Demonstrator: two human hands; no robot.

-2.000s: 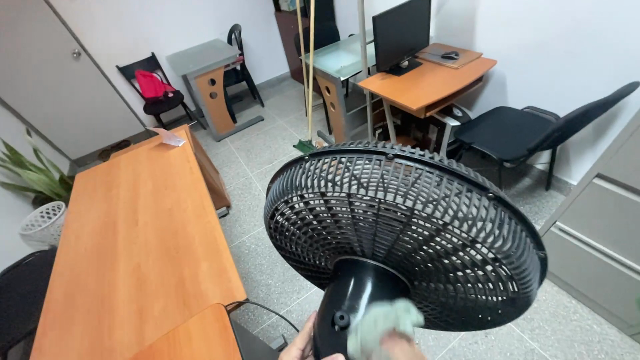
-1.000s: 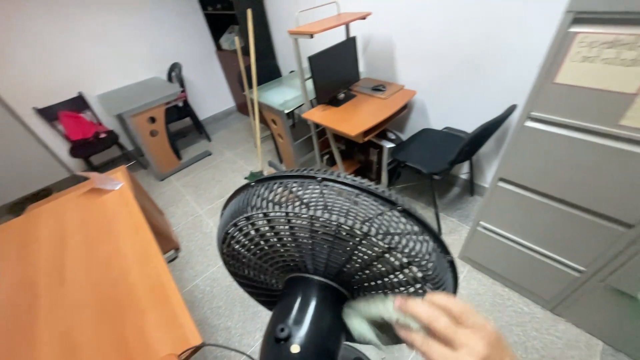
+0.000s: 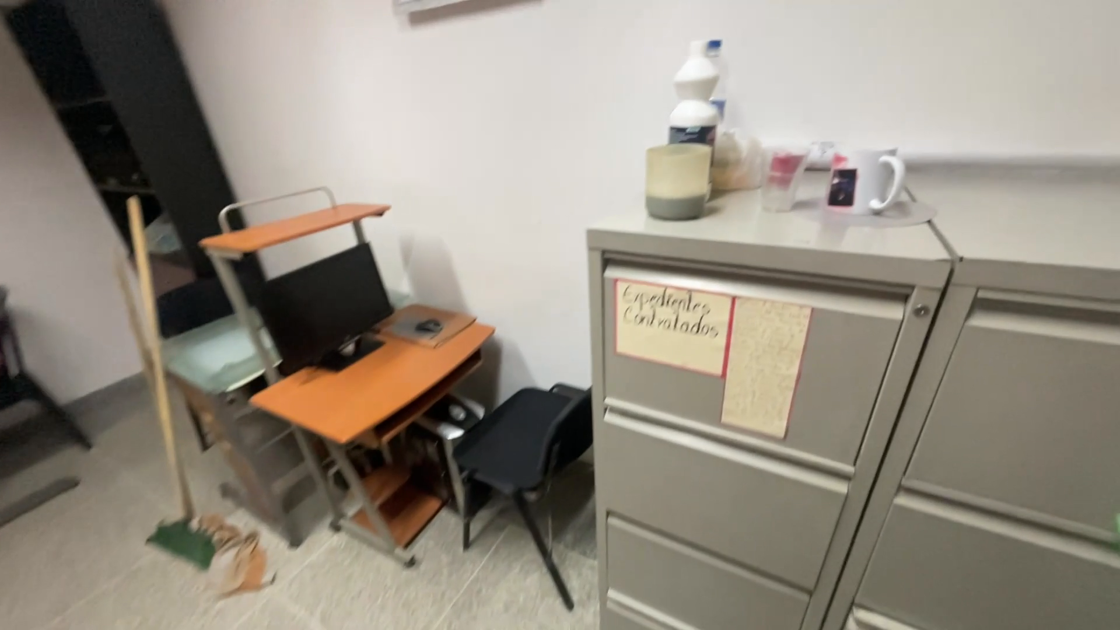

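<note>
Neither my left hand nor my right hand shows in the head view now, and the black fan and the cloth are out of frame too. At the right stands a grey metal filing cabinet (image 3: 726, 472) with handwritten paper labels on its top drawer. On its top are a cream and grey cup (image 3: 678, 182), a white plastic bottle (image 3: 696, 87), a clear plastic cup (image 3: 781, 179) and a white mug (image 3: 866, 182) with a printed picture. A bottle with a blue cap is partly hidden behind the white one.
An orange computer desk (image 3: 376, 385) holds a black monitor (image 3: 328, 306) and a mouse (image 3: 429, 326). A black chair (image 3: 516, 437) stands between desk and cabinet. A green broom (image 3: 182, 542) leans at the left, beside brown debris (image 3: 245, 564). A second cabinet (image 3: 1032, 402) adjoins the first.
The view has swung right and up. The fan, the orange table and my hands have left the frame; a second ago my right hand held a cloth at the fan. The cabinet's top has come into view.
</note>
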